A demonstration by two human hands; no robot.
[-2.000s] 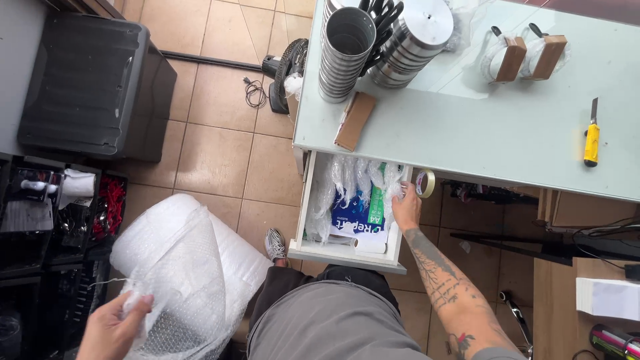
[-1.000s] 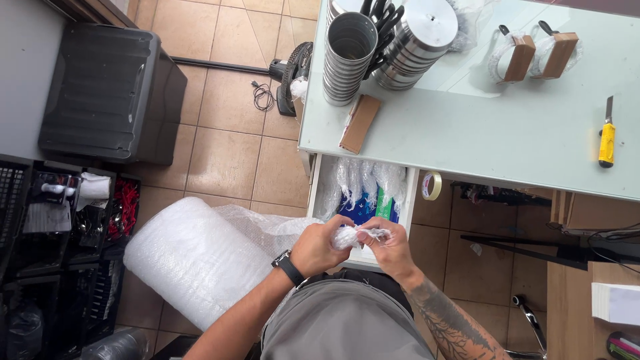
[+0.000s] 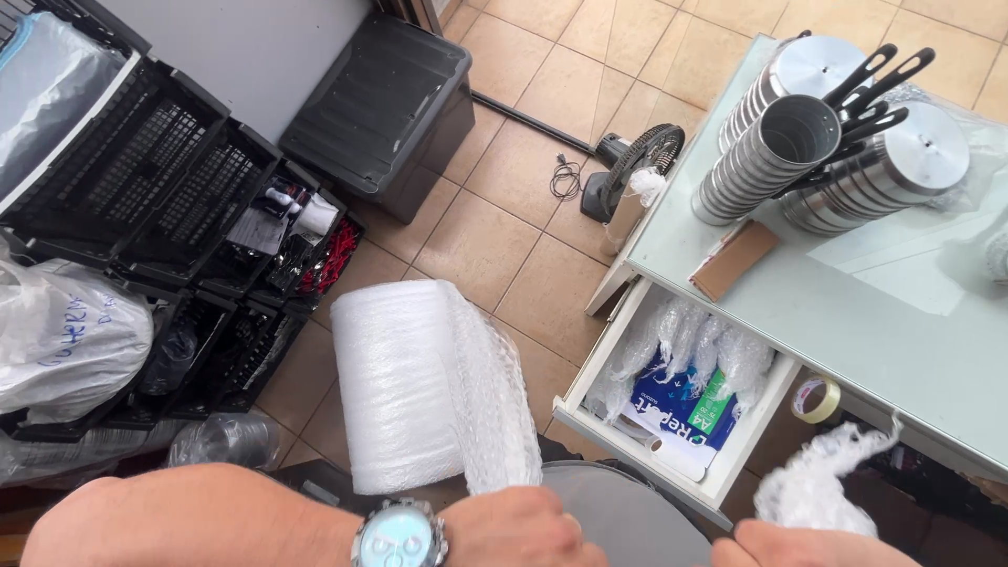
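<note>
My left hand, with a wristwatch above it, is closed at the lower middle, on the end of the bubble wrap that hangs from the large roll. At the lower right, my right hand grips a bunched piece of bubble wrap. Between the hands and farther up, a white drawer stands pulled out. It holds several twisted pieces of bubble wrap over a blue paper-ream wrapper. My fingertips are partly hidden by the frame's bottom edge.
On the glass-topped table stand stacked metal cups, metal pots with black handles and a cardboard piece. A tape roll is beside the drawer. A fan, a black lidded bin and black crates stand left.
The hands were together at the drawer a second ago and are now apart, the right one with a bunched piece of bubble wrap. The view has swung toward the left.
</note>
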